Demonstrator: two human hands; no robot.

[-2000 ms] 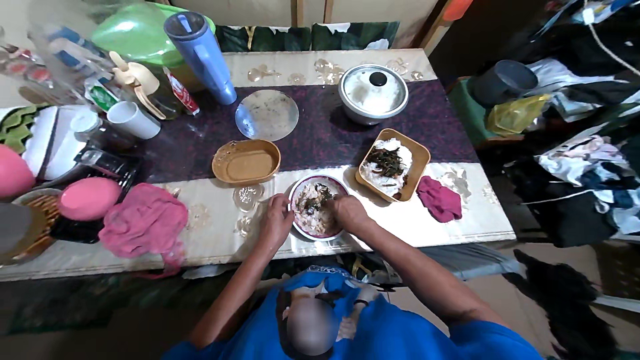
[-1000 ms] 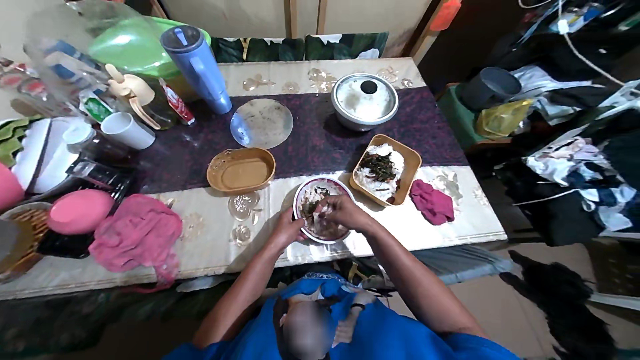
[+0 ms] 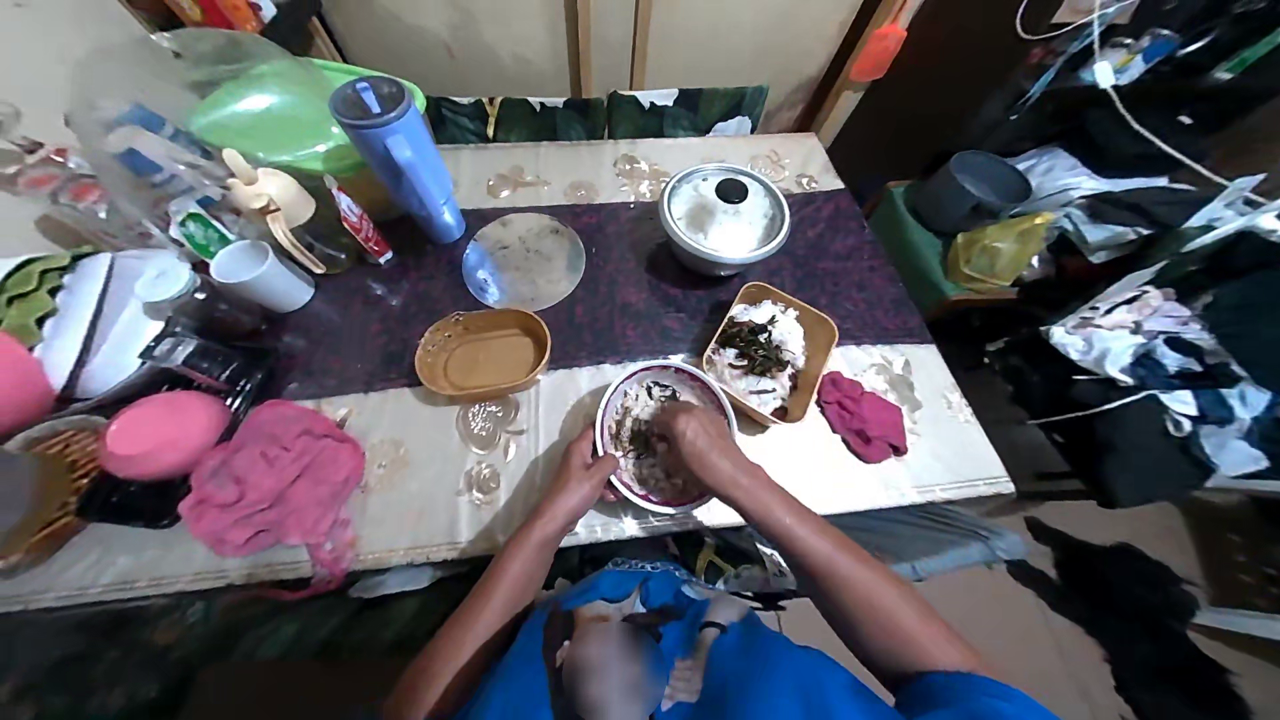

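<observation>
A white bowl with a dark red rim pattern point(image 3: 665, 493) stands near the table's front edge, with rice and dark greens point(image 3: 632, 425) in it. My left hand point(image 3: 583, 468) grips the bowl's left rim, thumb on top. Inside the bowl is my right hand point(image 3: 695, 440), its fingers down in the food; whether they pinch any of it is hidden. Just right of the bowl, a tan square container point(image 3: 822, 345) holds white rice topped with dark cooked greens point(image 3: 755, 345). An empty tan oval container point(image 3: 483, 355) lies to the left.
Behind are a lidded metal pot point(image 3: 725, 215), a clear round lid point(image 3: 524, 262) and a blue tumbler point(image 3: 405, 160). A crumpled magenta cloth point(image 3: 862, 417) lies at the right, a pink cloth point(image 3: 275, 480) at the left beside pink and black containers. A black furry animal point(image 3: 1115, 610) is on the floor.
My right hand has moved about within the bowl, its fingers staying in the food. My left hand has stayed at the bowl's left rim.
</observation>
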